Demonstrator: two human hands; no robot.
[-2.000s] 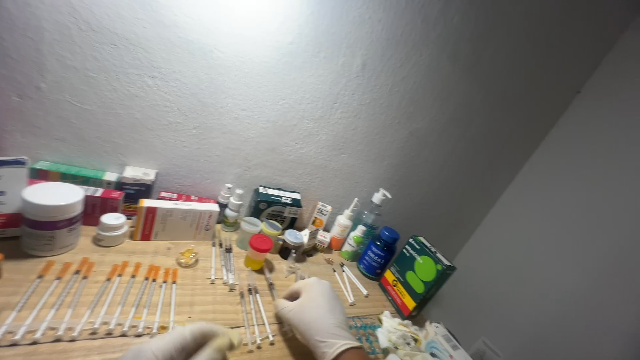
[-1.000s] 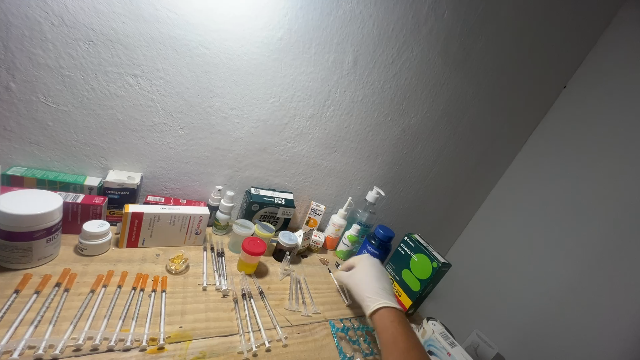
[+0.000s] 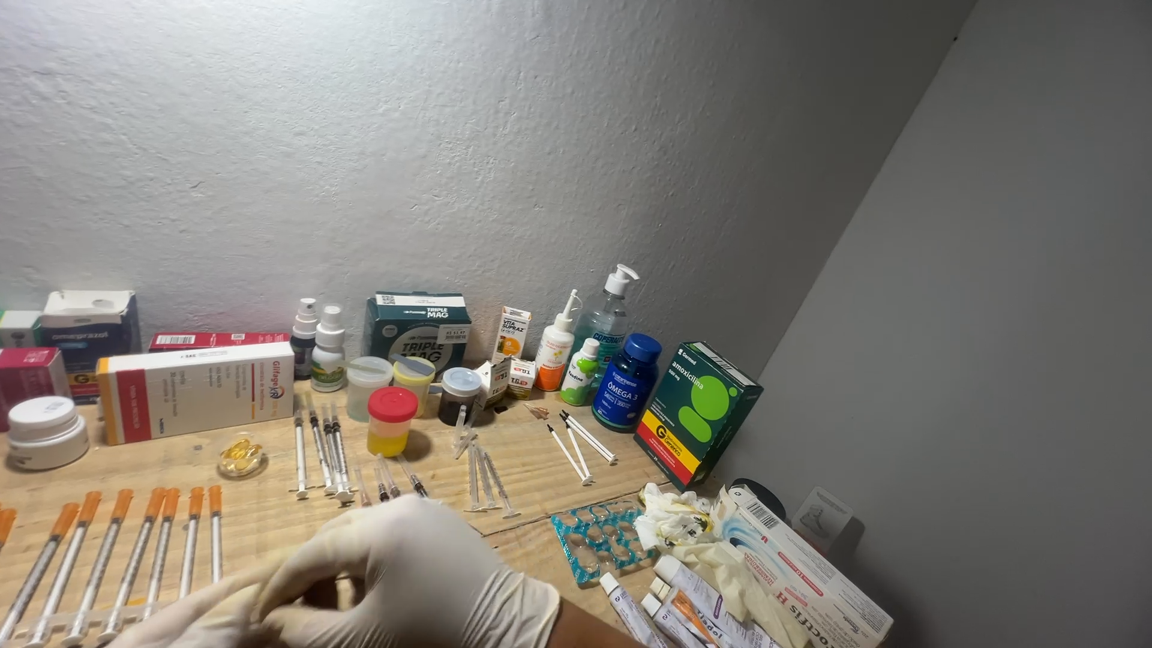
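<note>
In a whitish glove, my right hand (image 3: 414,571) is at the bottom centre, its fingers curled against my gloved left hand (image 3: 216,612). The two touch, and whether anything is between the fingers is hidden. Syringes with orange caps (image 3: 121,522) lie in a row at the left, partly behind my left hand. Just above my right hand lie dark-tipped syringes (image 3: 385,481), partly covered. A specimen cup with a red lid (image 3: 391,423) holds yellow liquid. To its left are several syringes (image 3: 337,450), and to its right a few clear syringes (image 3: 487,477).
Medicine boxes, including a white and red one (image 3: 198,391), line the wall. A blue supplement bottle (image 3: 625,382) and a green amoxicillin box (image 3: 697,414) stand at the right. A blister pack (image 3: 603,540), crumpled gloves (image 3: 675,522) and ointment tubes (image 3: 693,603) lie at the lower right.
My right hand has moved left, away from the white syringes near the blue bottle, to my left hand. My left hand, out of view a second ago, is in view again.
</note>
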